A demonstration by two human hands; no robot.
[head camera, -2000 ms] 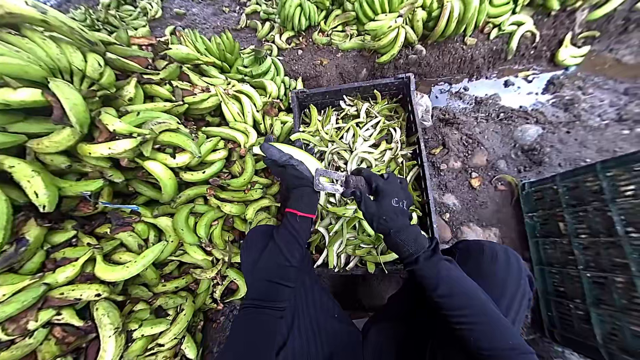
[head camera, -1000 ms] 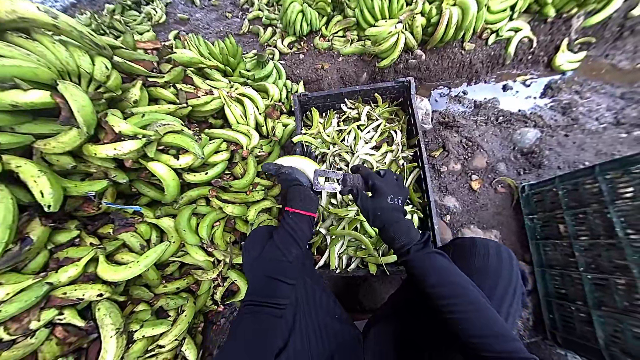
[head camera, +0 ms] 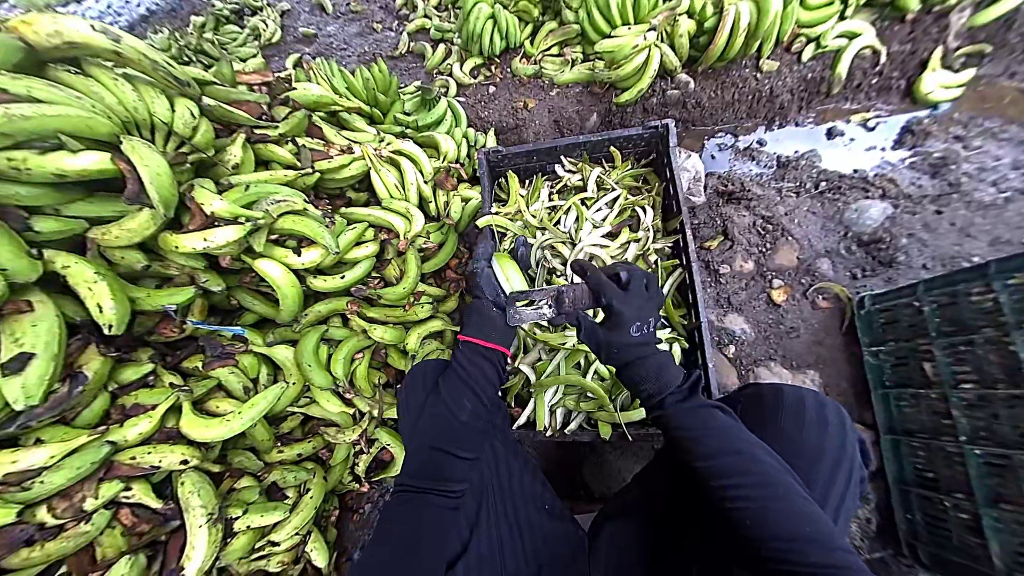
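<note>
My left hand (head camera: 486, 296), in a black glove with a red band at the wrist, holds a partly peeled green plantain (head camera: 509, 274) over the left side of a black plastic crate (head camera: 702, 320). My right hand (head camera: 628, 324), gloved in black too, grips a flat metal peeler (head camera: 548, 304) by its handle. The peeler's slotted head lies against or just beside the plantain's lower end. Below both hands the crate holds a heap of green and white peel strips (head camera: 588, 208). The fingers of my left hand hide part of the plantain.
A large heap of green plantains (head camera: 276, 288) covers the ground at left. More bunches (head camera: 624, 40) lie along the muddy far side. At right stands a dark green plastic crate (head camera: 944, 400). A puddle (head camera: 832, 144), stones and wet soil lie beyond the black crate.
The plantain has turned in my left hand from pointing sideways to more upright, and less of it shows. The peeler remains in my right hand, near the plantain.
</note>
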